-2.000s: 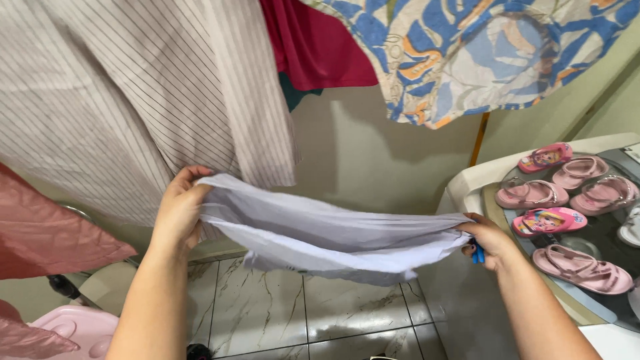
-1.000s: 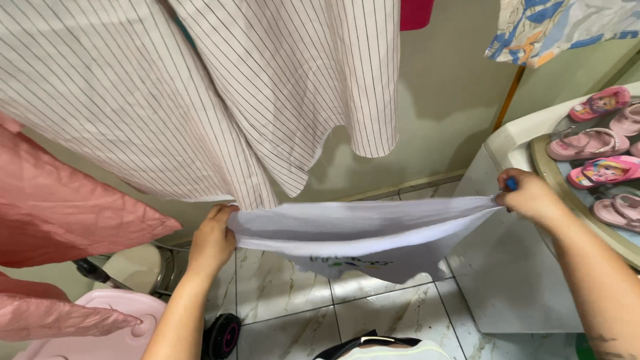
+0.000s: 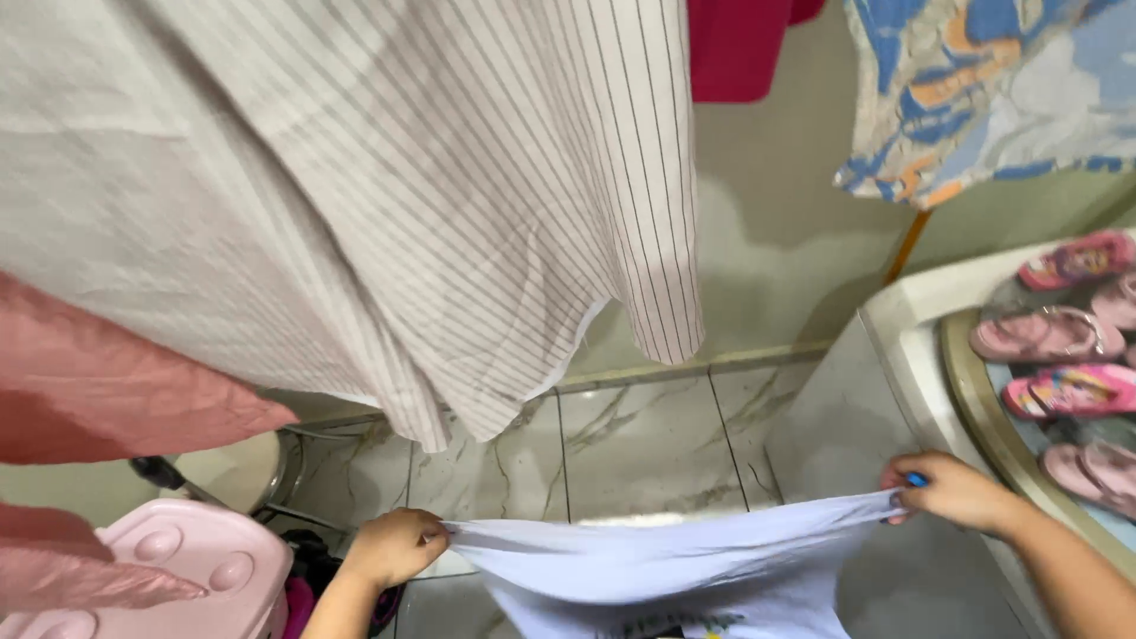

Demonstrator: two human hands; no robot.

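Observation:
A white fabric garment with a print is stretched between my two hands, low in the view. My left hand pinches its left upper corner. My right hand grips the right upper corner, and a small blue object shows between its fingers; what it is I cannot tell. The lower part of the garment runs out of the view. Above it hang a striped garment, a dark pink cloth and a blue and orange patterned cloth.
A washing machine stands at the right with several pink children's sandals on its lid. Salmon cloth hangs at the left above a pink plastic lid. The floor is marble-look tile.
My hands and the stretched garment now sit lower in the view than a second ago. Both hands have kept hold of the garment. The view itself has shifted.

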